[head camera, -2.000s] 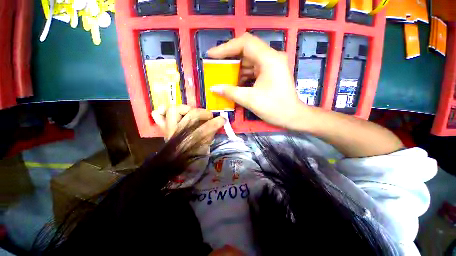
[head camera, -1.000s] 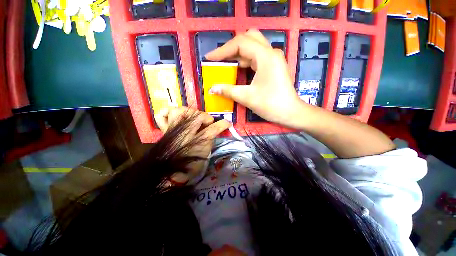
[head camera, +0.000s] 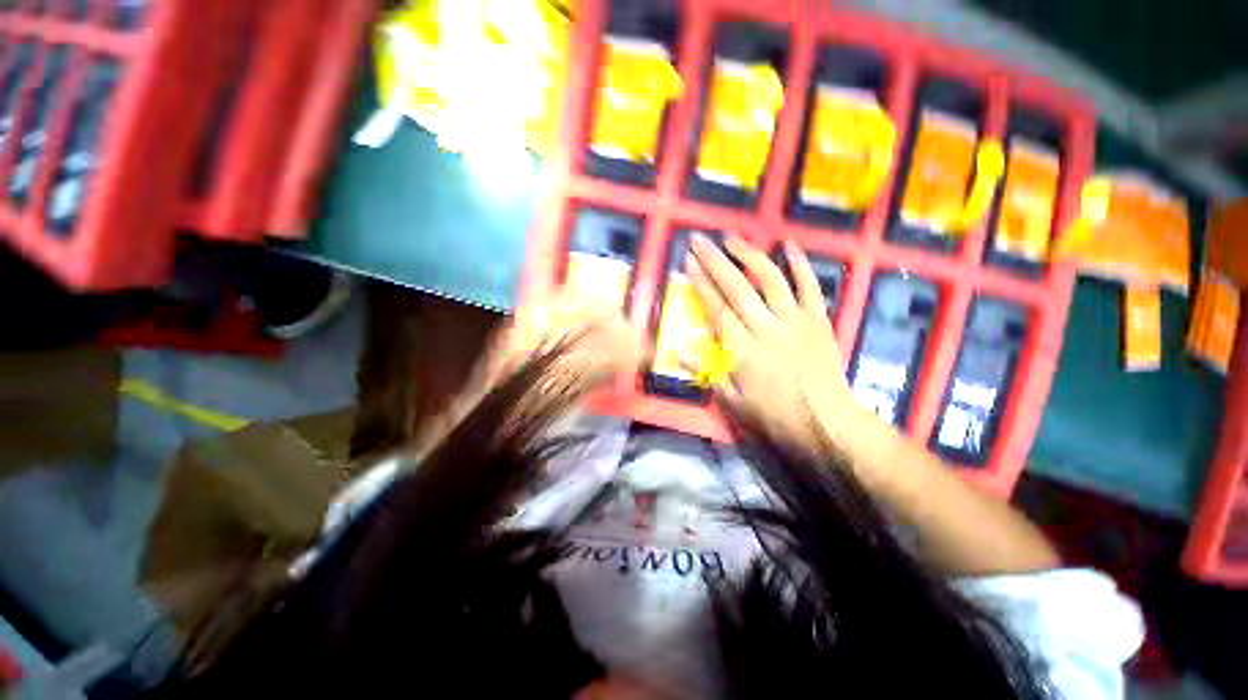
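The red foam tray lies tilted in view with phones in its pockets. My right hand lies over the near row, fingers spread, beside and partly over the orange-yellow battery in the second phone from the left. No thing is seen gripped in it. My left hand is blurred over the lower part of the leftmost near pocket, partly behind hair; its fingers are unclear. A pale battery shows above it. The two rightmost near phones show no orange. The far-row phones hold batteries with yellow tabs.
A pile of yellow-white pull tabs lies left of the tray on the green surface. Stacked red trays stand far left. Loose orange batteries lie at right, with another red tray at the right edge.
The view has turned and shifted, showing more of the far row and left trays. My right hand has released its thumb-and-finger hold on the battery and spread its fingers. The white strip at its lower end no longer shows.
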